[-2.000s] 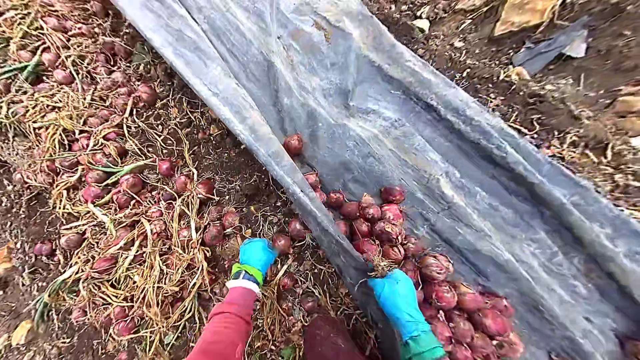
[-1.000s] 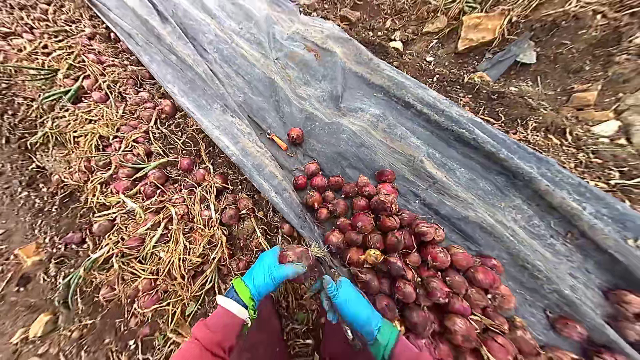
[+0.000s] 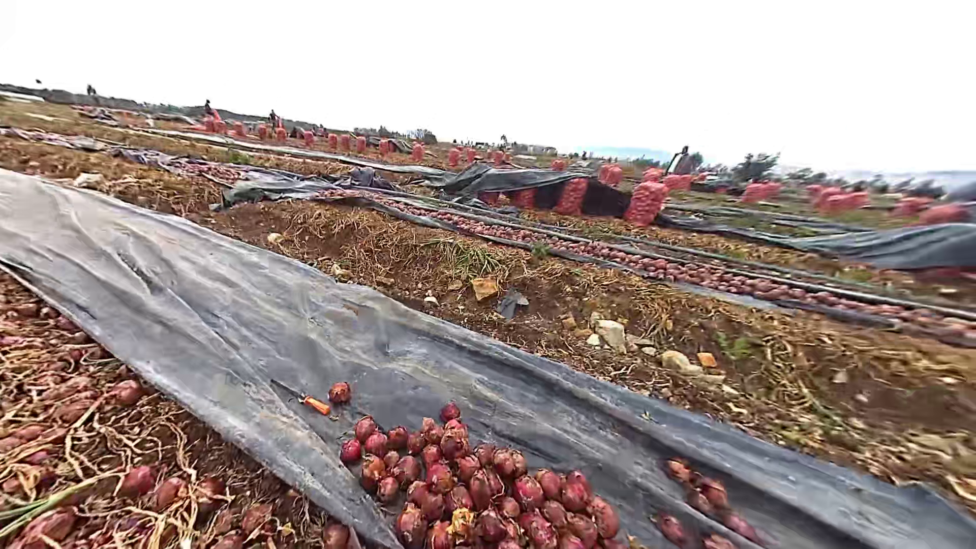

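Observation:
Neither my left hand nor my right hand shows in the view now. A heap of red onions [image 3: 473,488] lies at the bottom middle on a long grey plastic sheet [image 3: 366,335]. One single red onion [image 3: 339,393] sits apart, just above the heap. Beside it on the sheet lies a tool with an orange handle [image 3: 315,404], likely a knife; its thin blade points up and left. More red onions [image 3: 709,492] rest in a fold of the sheet at the lower right. At the lower left, onions with dry stalks [image 3: 137,480] cover the soil.
Stones [image 3: 610,334] and dry stalks lie on the soil beyond the sheet. Farther off runs a long row of onions [image 3: 648,263] between dark sheets. Filled red mesh sacks [image 3: 646,203] stand across the field. Distant people [image 3: 274,120] are among the sacks at the upper left.
The view has swung up to the field and sky. Both gloved hands, which showed at the heap one second ago, are out of view.

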